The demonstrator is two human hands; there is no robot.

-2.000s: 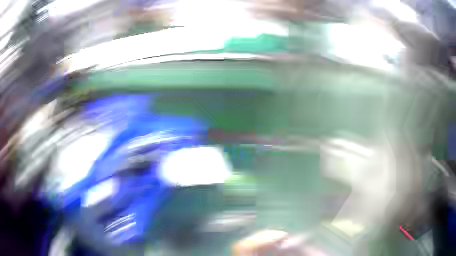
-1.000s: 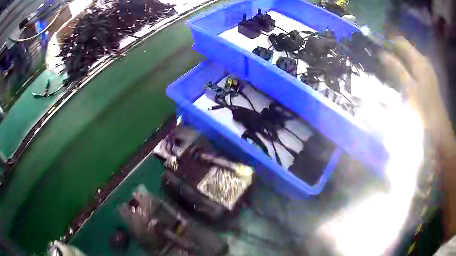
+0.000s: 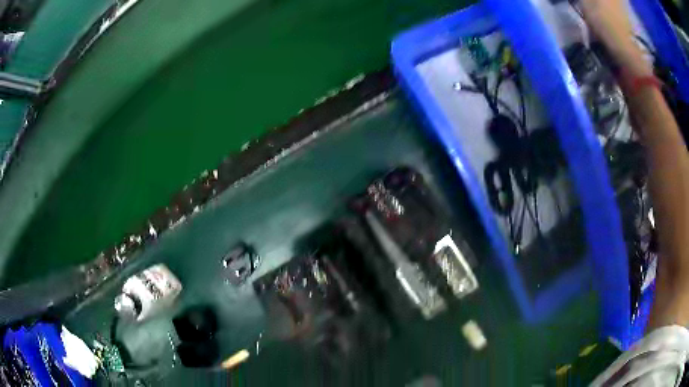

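Note:
My right hand (image 3: 607,24) is at the top right, cut off by the top edge, over the farther blue bin (image 3: 585,143). Its fingers and anything in them are hidden or blurred. A red band is on the wrist. Dark adapters and cables (image 3: 603,94) lie in that bin, partly behind my arm. The nearer blue bin (image 3: 472,178) holds black coiled output cables (image 3: 502,178) and small green and yellow board pieces (image 3: 476,51) on a white sheet. My left hand is not in view.
A dark soldering station (image 3: 397,242) stands left of the bins. A white bottle (image 3: 151,291), black cases (image 3: 196,336) and a small coil (image 3: 240,263) lie on the green bench. The green conveyor (image 3: 181,113) runs behind. Another blue bin (image 3: 34,355) is lower left.
The view has turned, so the bins stand farther right and the bottle and black cases show at lower left. My right hand shows higher up, at the top edge.

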